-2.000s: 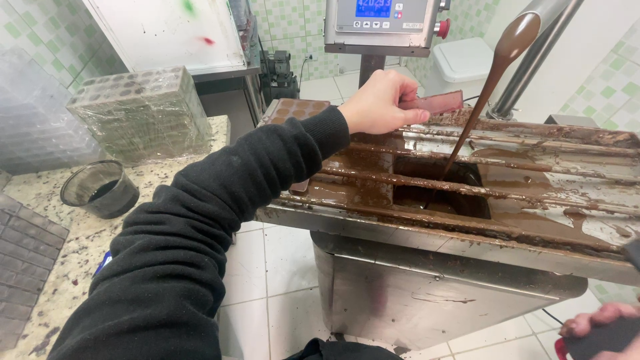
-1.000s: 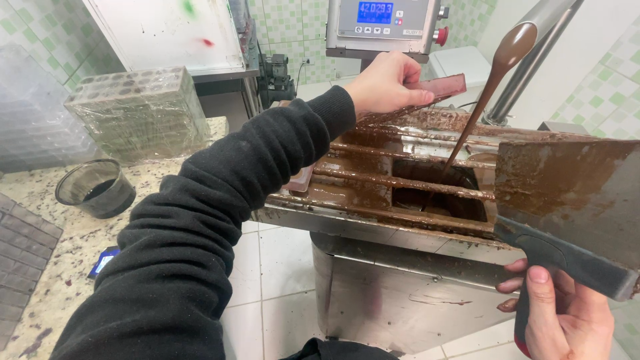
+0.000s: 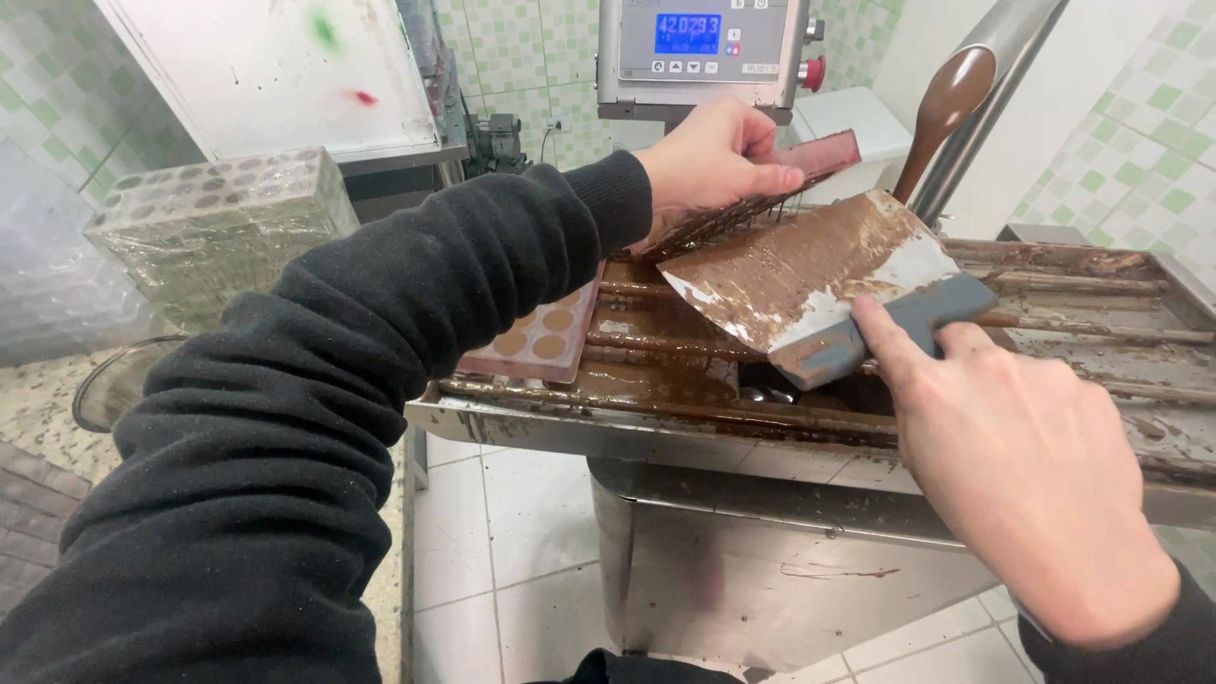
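My left hand (image 3: 717, 161) grips one edge of a pinkish chocolate mold (image 3: 822, 160), tilted above the rails, with chocolate dripping from its underside. In my right hand (image 3: 1021, 456) is a wide scraper (image 3: 826, 266) with a grey handle; its chocolate-smeared metal blade lies close beside the mold, and I cannot tell whether they touch. Another mold with round filled cavities (image 3: 532, 347) rests at the left end of the rails, partly behind my sleeve. Melted chocolate (image 3: 950, 104) runs from the metal spout, its lower end hidden behind the blade.
Chocolate-coated rails (image 3: 1083, 328) cross the steel machine tray. Behind it stands a control panel (image 3: 703, 43) with a red knob. On the speckled counter (image 3: 33, 389) at the left are a plastic-wrapped stack of molds (image 3: 237, 228) and a clear cup (image 3: 104, 389), partly covered by my sleeve.
My right hand has brought the scraper from the right side over to the mold. The mold in my left hand has been raised and tilted, and its dripping underside now shows.
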